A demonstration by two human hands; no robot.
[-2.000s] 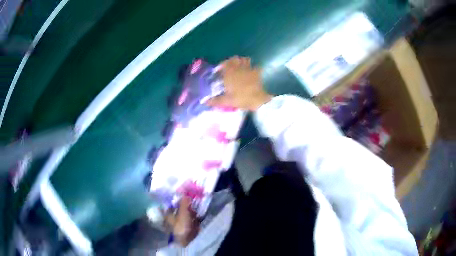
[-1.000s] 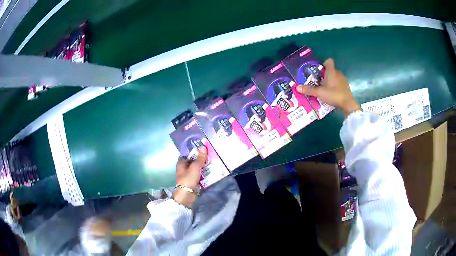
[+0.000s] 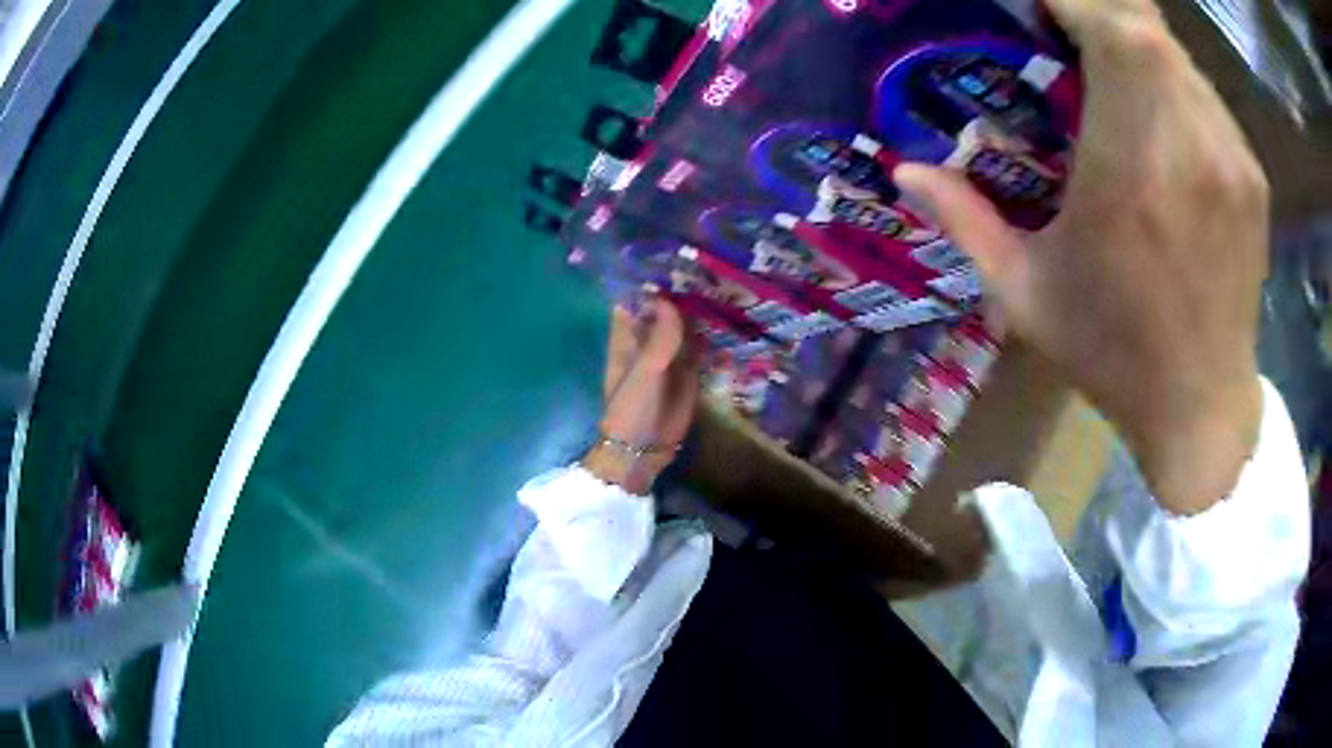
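Note:
A row of several pink and dark purple retail boxes (image 3: 818, 176) is held up between my two hands, close to the camera, with the printed fronts showing. My left hand (image 3: 646, 383) grips the lower left end of the row. My right hand (image 3: 1132, 249) grips the upper right end, thumb on the front of the nearest box. The open brown shipping carton (image 3: 796, 490) lies below and behind the row, with rows of similar boxes (image 3: 913, 424) inside. The held row hides part of the carton.
The glossy green bench top (image 3: 395, 424) spreads on the left, bounded by a curved white side rail (image 3: 314, 278). Beyond it is the dark green belt (image 3: 183, 314) with a few pink boxes (image 3: 100, 570) at lower left. A grey support bar (image 3: 95, 643) crosses there.
The view has turned toward the carton. The row of boxes has been lifted off the bench and moved to above the carton, still held at both ends and now closer to the camera.

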